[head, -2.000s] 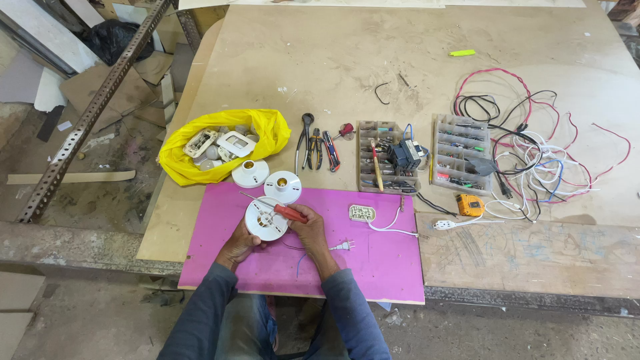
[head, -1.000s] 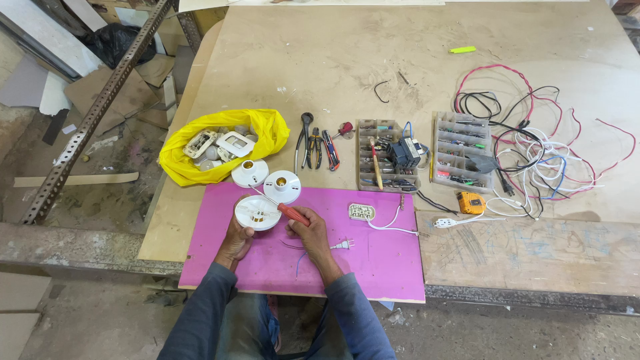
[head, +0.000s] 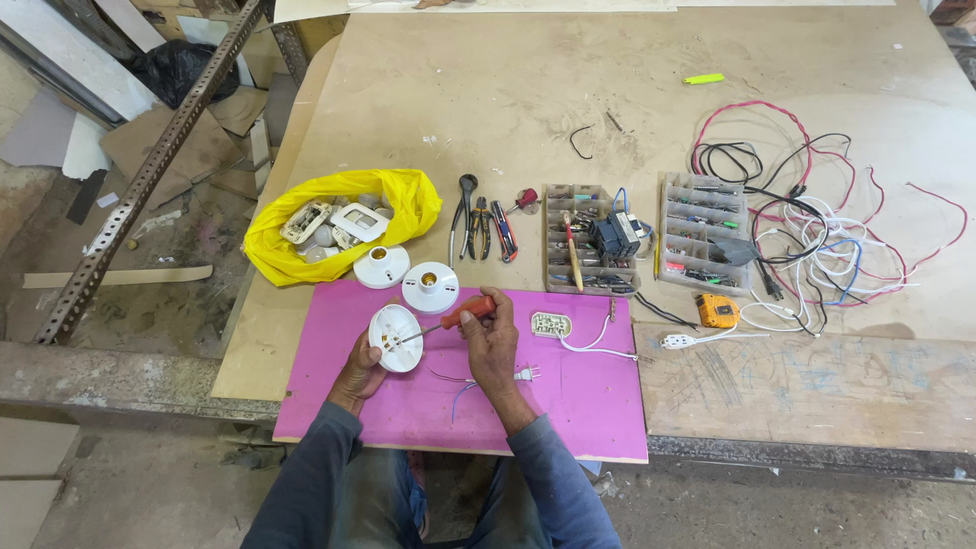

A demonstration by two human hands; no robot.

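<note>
My left hand [head: 358, 375] holds a round white lampholder [head: 402, 352] with its underside and metal terminals turned up. In my right hand [head: 490, 335] is a screwdriver with a red handle [head: 470, 311], its shaft reaching to the terminals. Two more white lampholders, one [head: 430, 287] at the top edge of the pink board [head: 587, 396] and one [head: 381, 267] by the yellow bag, lie just beyond. A white plug [head: 526, 374] with thin wires rests on the board, partly behind my right wrist. Right of it lies an opened white socket [head: 550, 325] with a white cable.
A yellow bag [head: 267, 252] holds electrical fittings. Beyond the board lie cable cutters [head: 463, 213], pliers [head: 480, 229] and a utility knife [head: 504, 231]. Two compartment boxes [head: 558, 263] [head: 705, 286] hold small parts. A yellow tape measure [head: 717, 311] and tangled wires [head: 820, 236] are at the right.
The lampholder in my left hand has been tilted, so its underside faces more toward the screwdriver. My right hand keeps hold of the screwdriver.
</note>
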